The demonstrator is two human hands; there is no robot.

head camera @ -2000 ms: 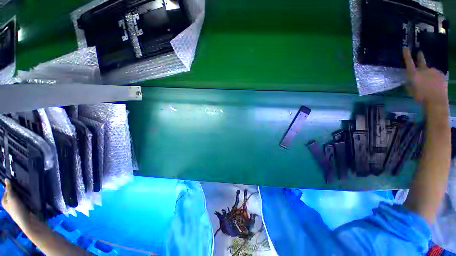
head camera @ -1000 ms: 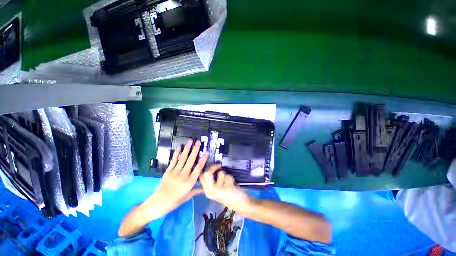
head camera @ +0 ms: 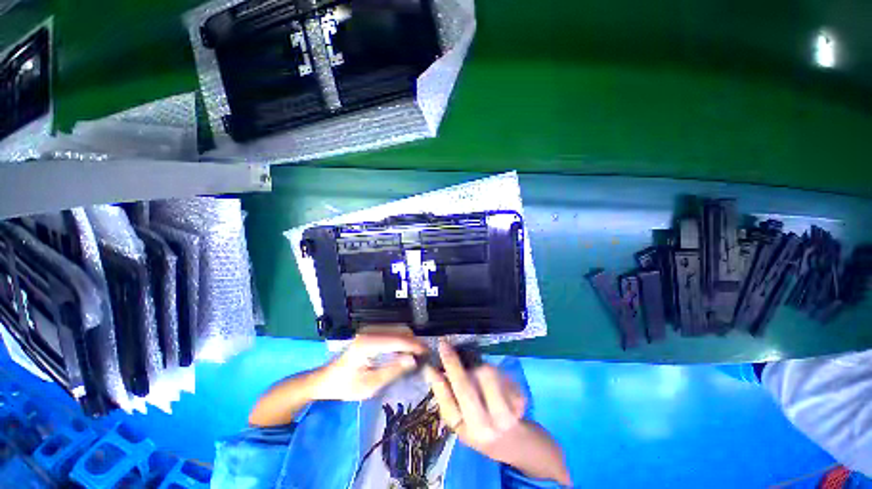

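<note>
A black moulded panel (head camera: pixel 368 287) lies flat on a white protective sheet (head camera: pixel 311 272) on the bench, with two white bracket-shaped marks and a pale strip at its centre. My left hand (head camera: pixel 375 365) is at the panel's near edge, fingers bent towards my right hand. My right hand (head camera: pixel 478 393) is beside it, in front of the bench edge, blurred. A dark, blurred piece, apparently a black strip (head camera: pixel 467 354), shows at my right fingers. Whether my left fingers also grip it is unclear.
A strip pile (head camera: pixel 703 272) lies on the bench at right. Sheeted panels (head camera: pixel 124 296) stand at left under a grey metal rail (head camera: pixel 134 179). Another panel (head camera: pixel 382 57) lies on the green conveyor (head camera: pixel 621 95). Another person's white sleeve (head camera: pixel 827 401) is at lower right.
Both hands have moved off the panel's face to its near edge. The panel and sheet have turned slightly. The lone strip right of the panel is gone from the bench. The conveyor panel has moved right.
</note>
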